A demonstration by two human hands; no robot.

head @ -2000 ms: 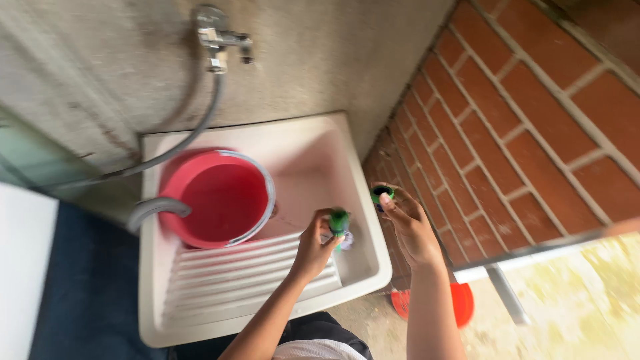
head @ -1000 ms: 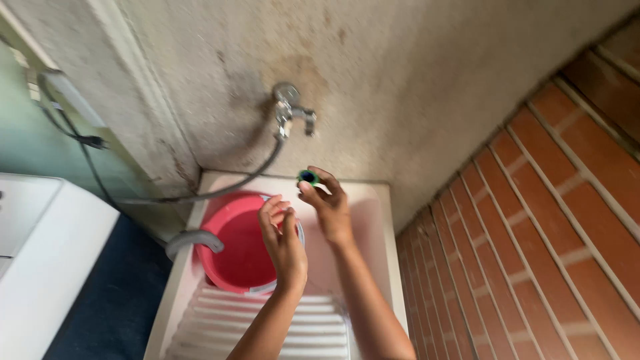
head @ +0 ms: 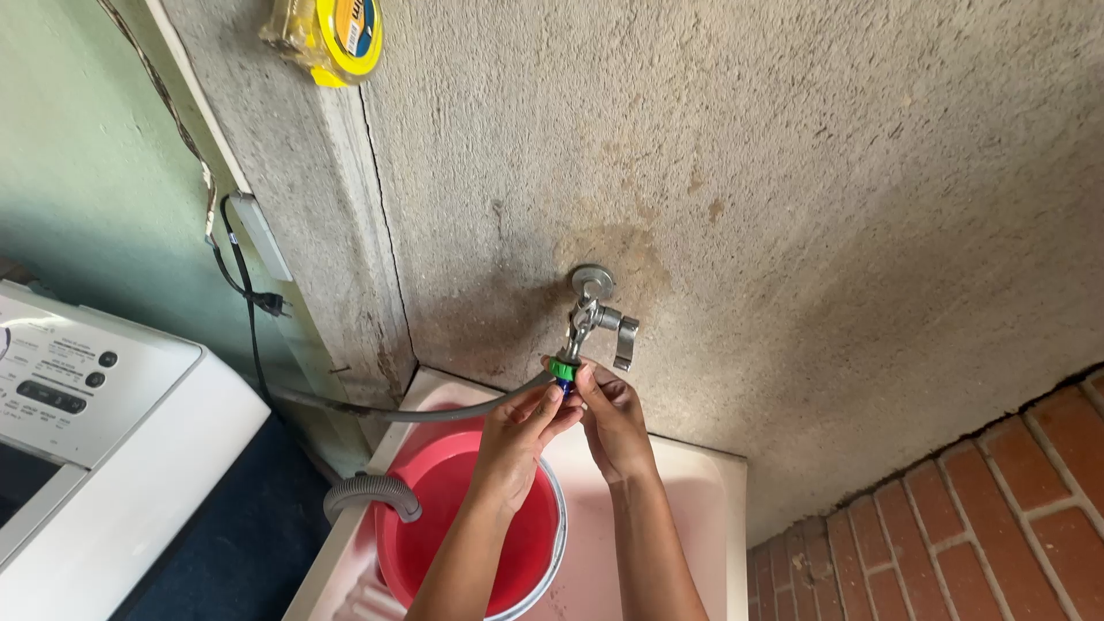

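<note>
Both hands meet at the end of a metal wall faucet [head: 585, 315] above a laundry sink. My left hand [head: 517, 440] pinches the blue lower part of a green and blue plastic hose connector [head: 564, 371]. The thumb and fingers of my right hand [head: 614, 423] grip its green ring from the right. The connector's top meets the faucet's spout; whether it is threaded on cannot be told. A grey hose [head: 431, 415] runs from behind the hands to the left. The faucet's lever handle [head: 626, 343] hangs to the right of the spout.
A red bucket [head: 414, 552] stands in the pale sink [head: 733, 517], with a grey corrugated drain hose [head: 371, 490] hooked over its edge. At left are a white washing machine [head: 164, 379] and a dangling black plug [head: 272, 302]. A yellow-lidded container [head: 349, 39] is above; a brick wall [head: 975, 517] is right.
Two seconds ago the hands were apart over the sink, each with a green piece. Both have moved up to the faucet's spout and now hold the connector there. The view has shifted up towards the wall.
</note>
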